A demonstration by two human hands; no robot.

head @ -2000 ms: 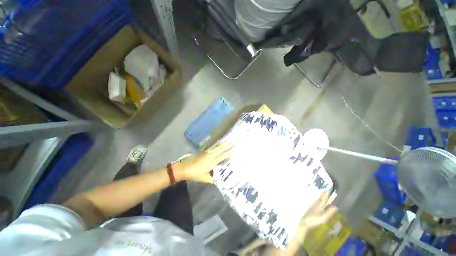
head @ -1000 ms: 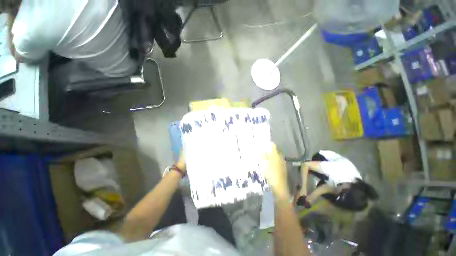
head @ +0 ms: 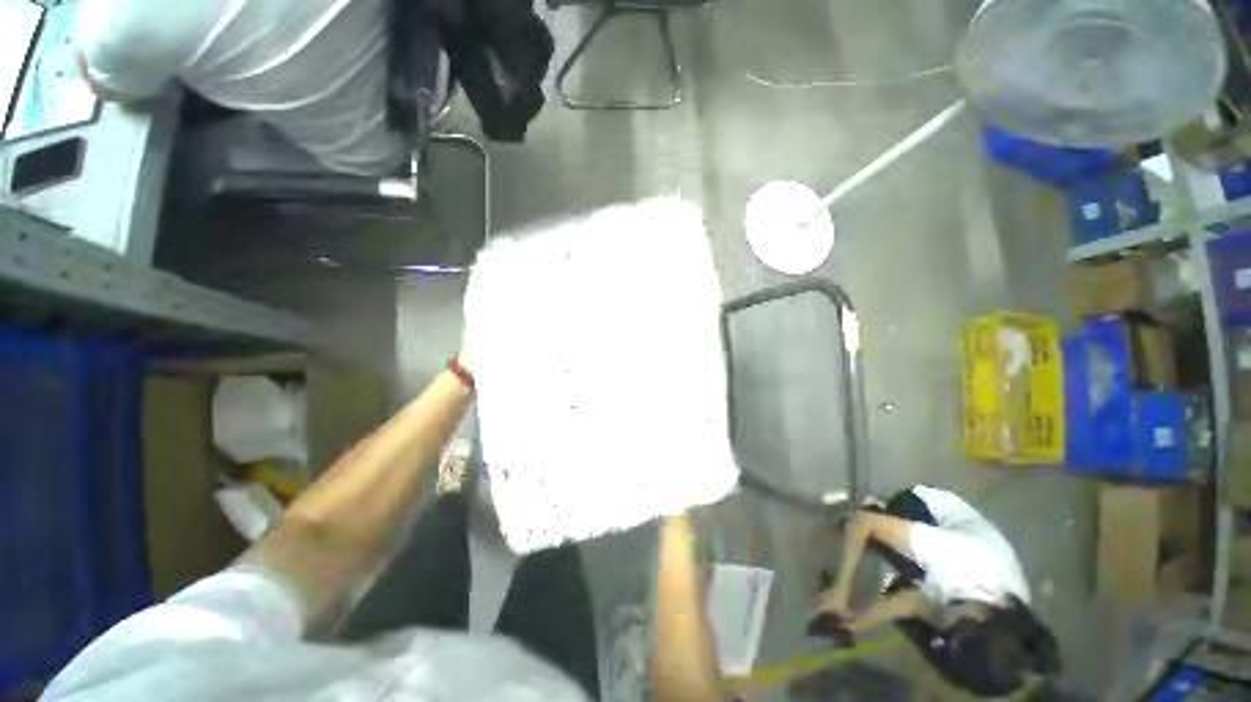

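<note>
A stacked block of wrapped foam trays [head: 597,370], glaring white on top, is held up in front of my body at the middle of the view. My left hand [head: 467,365] is at its left side, mostly hidden behind the block, with a red band on the wrist. My right hand [head: 676,527] is at its near right edge; its fingers are hidden under or behind the block. The dark tubular handle of a hand cart [head: 853,391] shows just right of the block.
A pedestal fan [head: 1091,62] with a round white base stands ahead right. A person [head: 960,549] crouches at the lower right. Yellow [head: 1013,388] and blue crates [head: 1102,398] line the right rack. A seated person [head: 275,69] is upper left. An open carton [head: 179,453] is left.
The view has turned right and then shifted. The block has moved up and now shows a plain white top instead of dark-marked edges. Both hands stay at it.
</note>
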